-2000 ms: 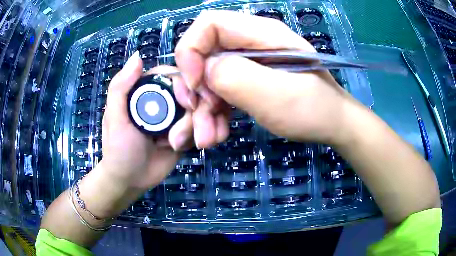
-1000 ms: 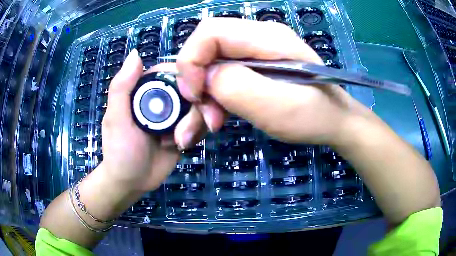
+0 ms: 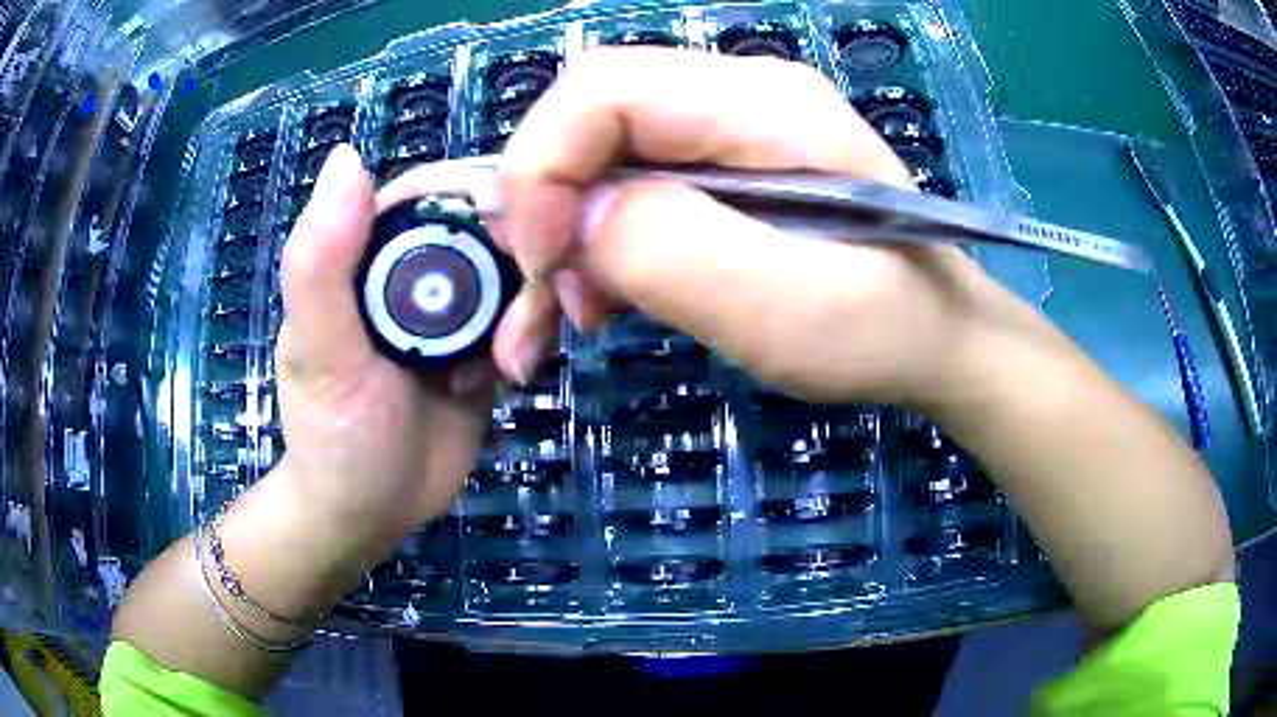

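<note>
My left hand [image 3: 367,378] holds a round black speaker-like unit [image 3: 434,291] above the left part of the tray, its face with a pale ring and dark centre turned to me. My right hand [image 3: 700,210] grips metal tweezers [image 3: 966,217]. Their wide end points right, and their tip side is at the upper right rim of the unit; my fingers partly hide the tip, so contact is unclear. The large clear blister tray [image 3: 1029,252] under both hands holds rows of similar black units.
A long thin pale-and-dark tool [image 3: 1221,315] and a short blue tool [image 3: 1188,378] lie on the green mat [image 3: 1071,154] at right. Stacked clear trays [image 3: 70,336] with white labels stand at left. Another tray with dark parts [image 3: 1246,91] is at the upper right edge.
The unit in my left hand has shifted and tilted slightly, so its centre looks darker. The tweezers' wide end has dropped slightly since the earliest frame. My right fingers have curled in.
</note>
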